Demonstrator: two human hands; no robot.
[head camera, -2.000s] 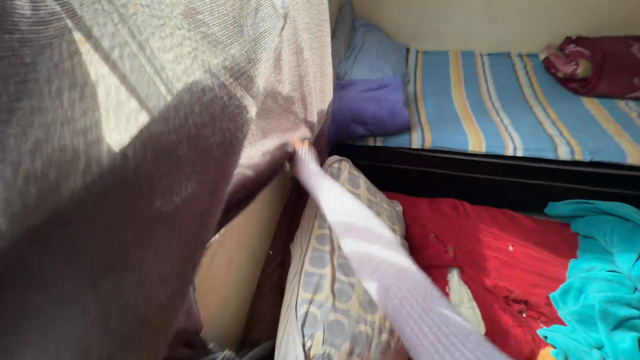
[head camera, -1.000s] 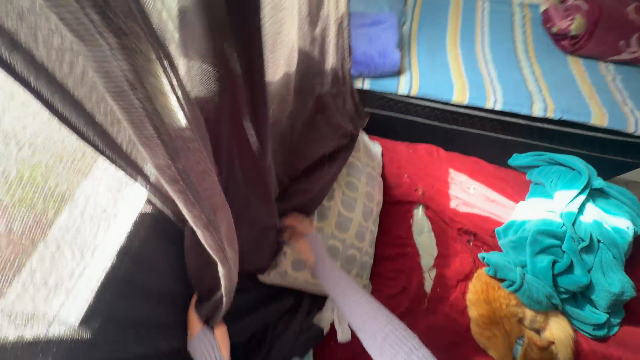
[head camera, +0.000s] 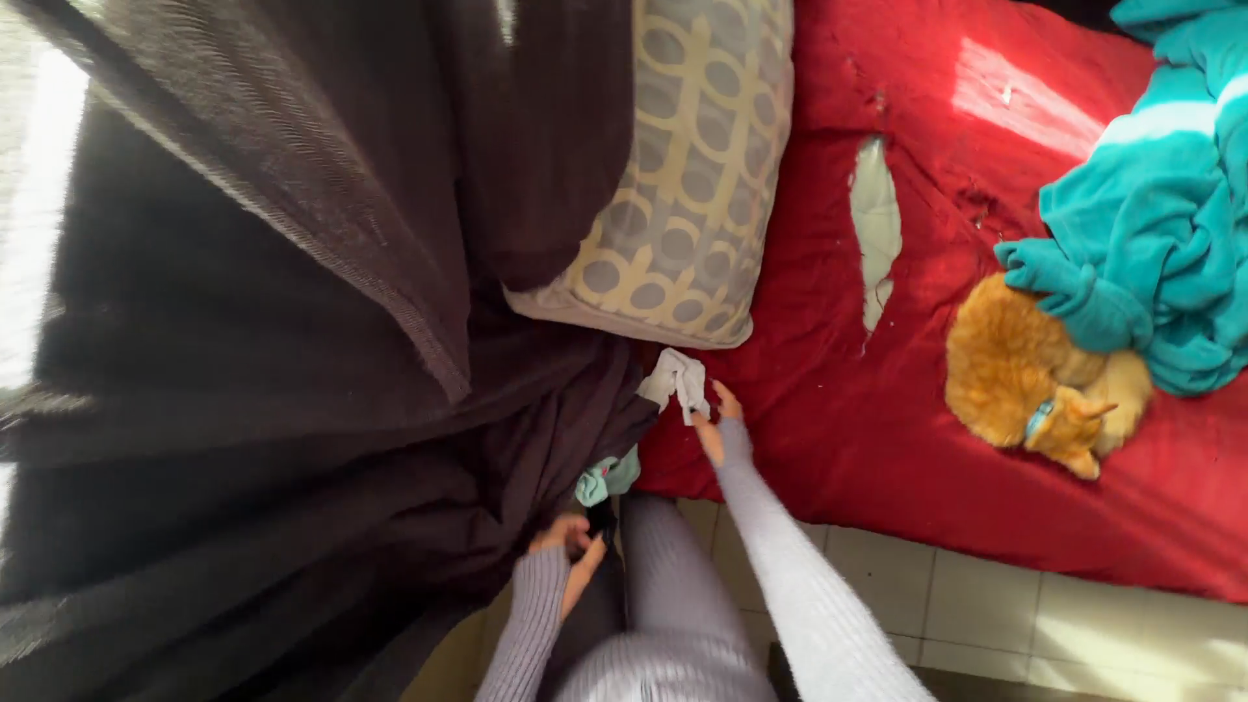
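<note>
My right hand (head camera: 720, 421) is at the lower end of a crumpled white cloth (head camera: 680, 375), on the red bed cover beside the pillow; whether the fingers grip it is unclear. My left hand (head camera: 573, 551) is lower, near a small black item (head camera: 603, 520) and just below a crumpled mint-green cloth (head camera: 609, 476); its grip cannot be made out. The dark curtain (head camera: 390, 390) hangs over the left side and covers part of the pillow with a circle pattern (head camera: 673, 214).
An orange cat with a blue collar (head camera: 1014, 361) lies curled on the red cover (head camera: 838, 439), against a turquoise blanket (head camera: 1160, 214). A tear in the cover (head camera: 876, 229) shows pale material. Floor tiles (head camera: 877, 575) run below the bed edge.
Both hands have come away from the curtain, which they were touching a second ago. The white cloth and mint-green cloth now show clearly near them. The view has tilted down.
</note>
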